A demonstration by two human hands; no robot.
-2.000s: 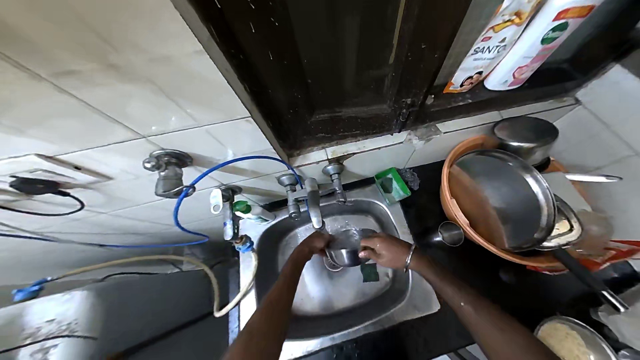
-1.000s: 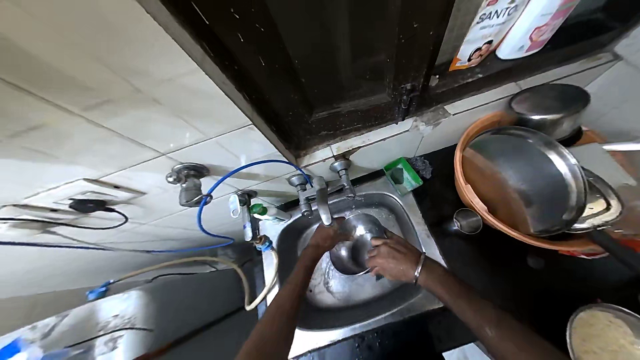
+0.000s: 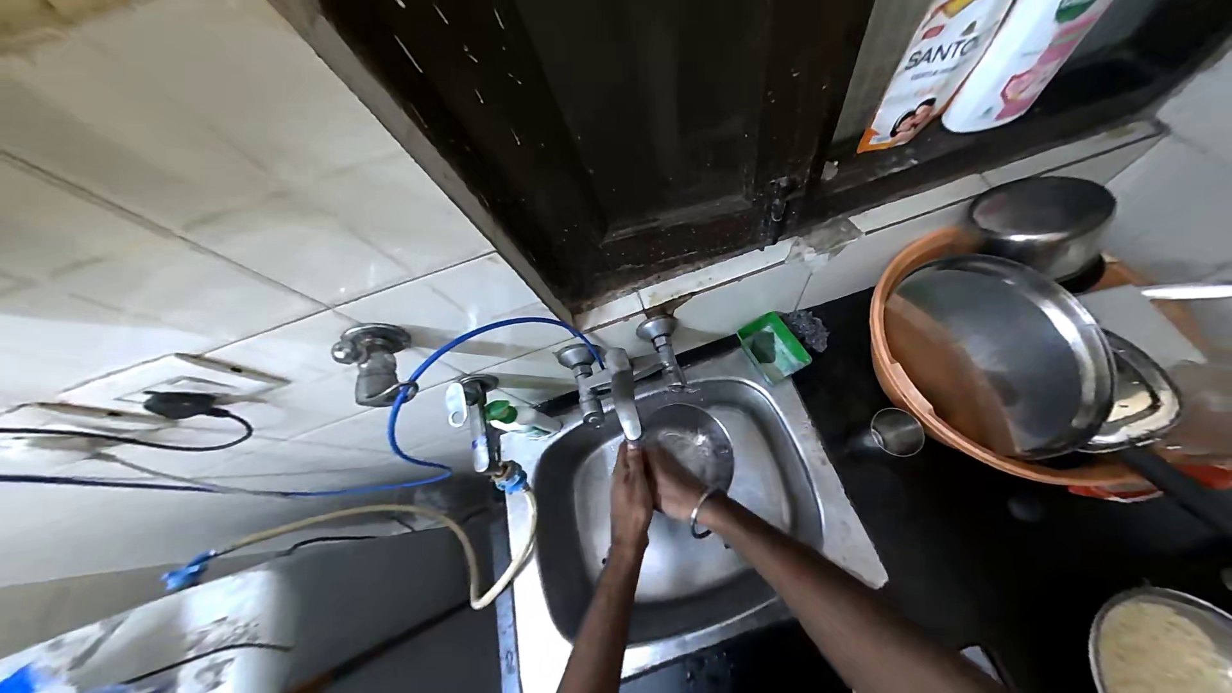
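Observation:
Both hands are together under the spout of the metal tap (image 3: 624, 395), above the stainless steel sink (image 3: 664, 602). My left hand (image 3: 631, 496) is upright with its fingers near the spout's mouth, against my right hand (image 3: 672, 481), which wears a metal bangle at the wrist. A round steel bowl (image 3: 701, 445) lies in the sink just behind and right of my right hand; part of it is hidden. No object shows in either hand, and the palms are largely hidden.
An orange tub (image 3: 895, 371) at the right holds a large steel pan (image 3: 1001, 356). Near it stand a small steel cup (image 3: 897, 432), a lidded pot (image 3: 1044, 221) and a green soap dish (image 3: 774, 346). A white hose (image 3: 472, 568) hangs left of the sink; a bowl of pale food (image 3: 1160, 643) is at lower right.
My hands were apart on the steel bowl a second ago; now they are together under the tap. The bowl is let go and lies in the sink.

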